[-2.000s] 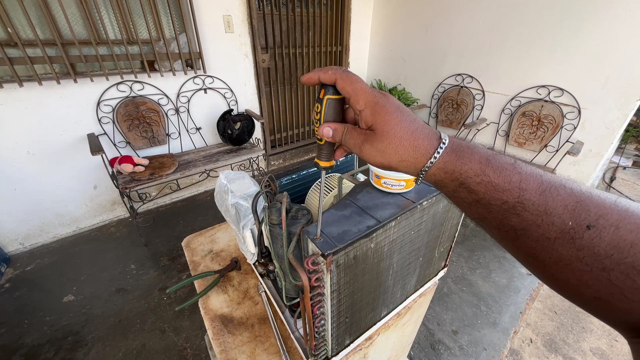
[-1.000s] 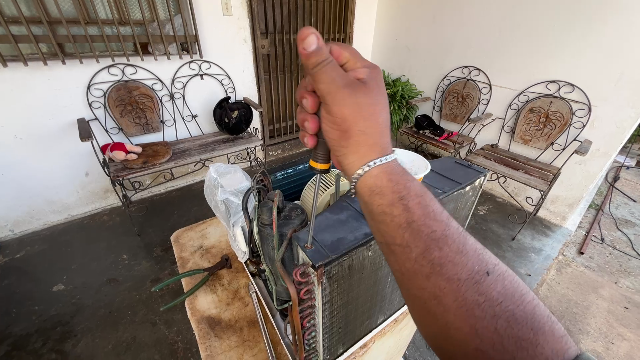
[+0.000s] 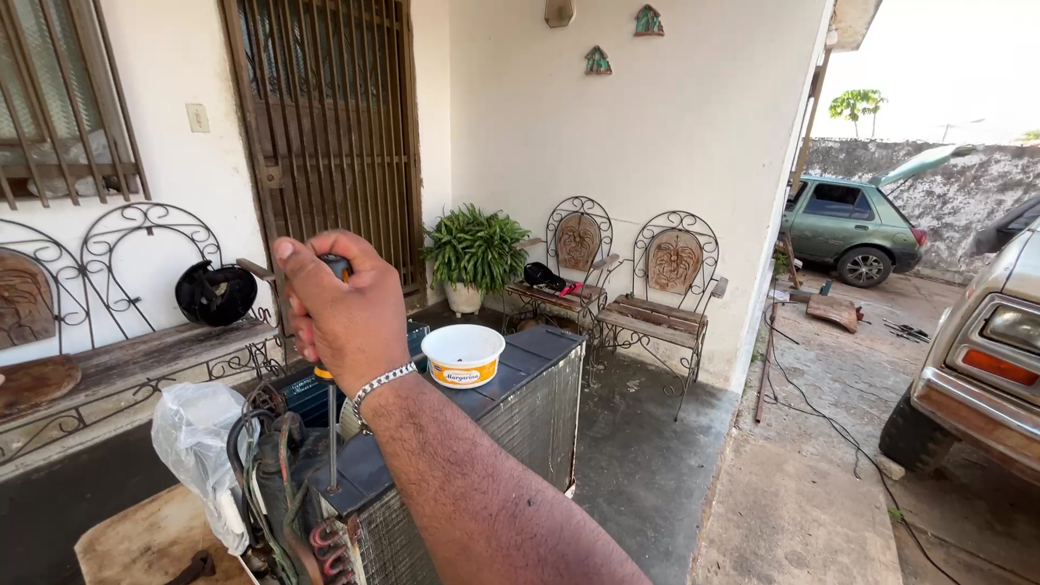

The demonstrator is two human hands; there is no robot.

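My right hand (image 3: 345, 305) is wrapped around the handle of a screwdriver (image 3: 332, 439), whose shaft points down. Its tip meets the dark top panel (image 3: 366, 463) of an air conditioner unit with a finned coil (image 3: 528, 431). Beyond my wrist, a white margarine tub (image 3: 463, 356) rests on that panel; a few small dark things show inside it. Copper tube bends (image 3: 329, 552) and dark hoses lie at the near left corner, beside a clear plastic bag (image 3: 199, 447). My left hand is out of view.
The unit stands on a worn board (image 3: 154, 536), where part of a pliers-like tool (image 3: 193, 567) shows. A metal bench (image 3: 162, 345) holds a black helmet (image 3: 215, 292). Behind are a potted plant (image 3: 475, 252) and iron chairs (image 3: 658, 317). A cable (image 3: 845, 439) crosses the ground near a vehicle (image 3: 987, 341).
My right hand has gone from fingertips on the screwdriver's handle to a wrapped grip. The view has swung right and up, and vehicles now show.
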